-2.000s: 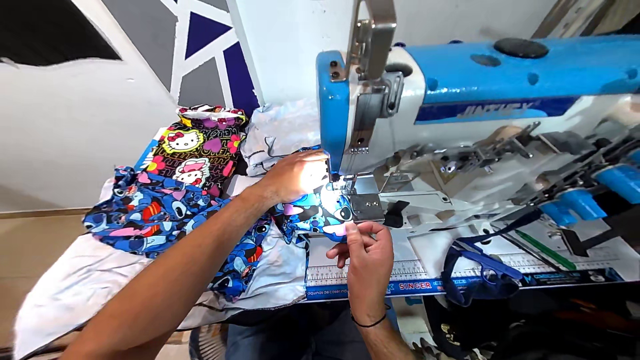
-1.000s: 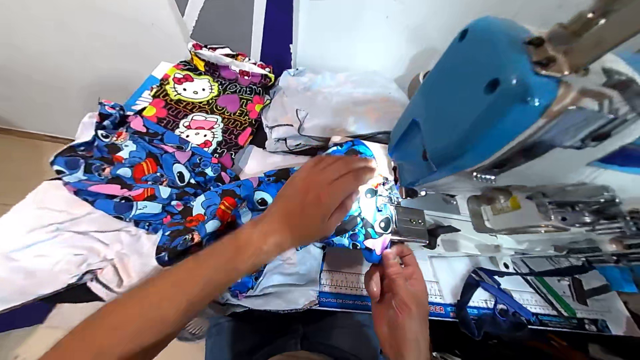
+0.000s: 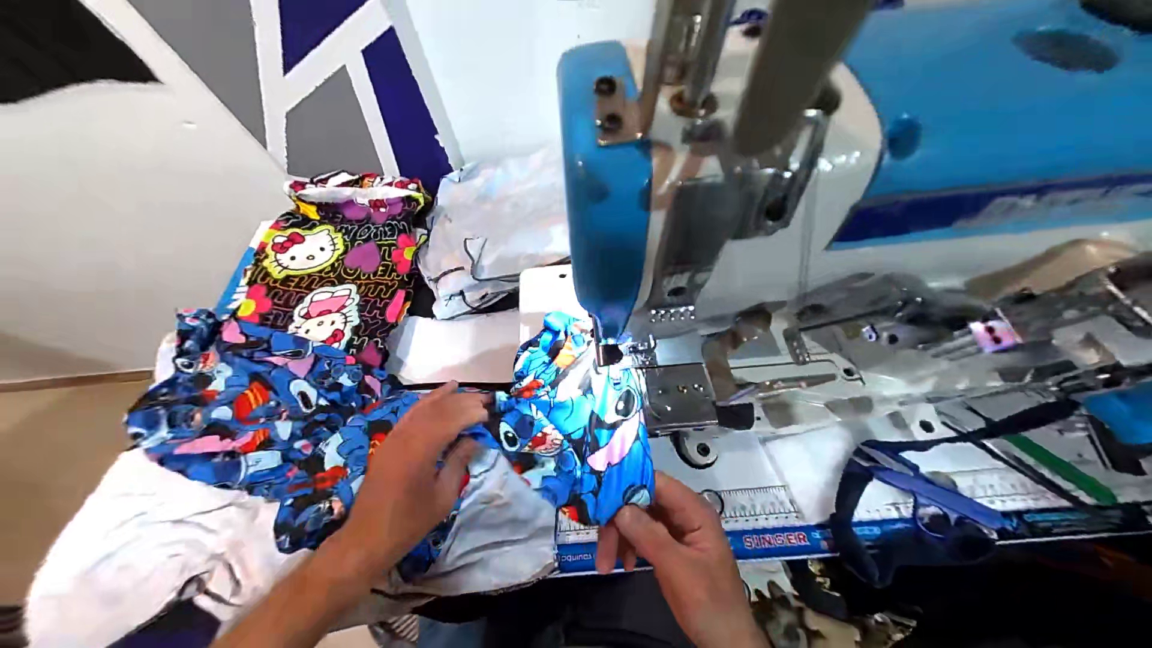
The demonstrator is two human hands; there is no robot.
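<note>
Blue cartoon-print fabric runs under the presser foot of a blue and white sewing machine. My right hand pinches the near edge of this fabric between thumb and fingers, in front of the needle area. To the left, my left hand rests on the bunched part of the same print, fingers bent; whether it grips the cloth cannot be told. More blue cartoon-print cloth lies spread to the left, over white fabric.
Black Hello Kitty print fabric lies at the back left, beside a folded pale cloth. A printed ruler strip runs along the table's front edge. Blue-handled scissors and a dark strap lie at the right.
My left hand has moved left, away from the presser foot. My right hand stays at the near fabric edge. The view has shifted.
</note>
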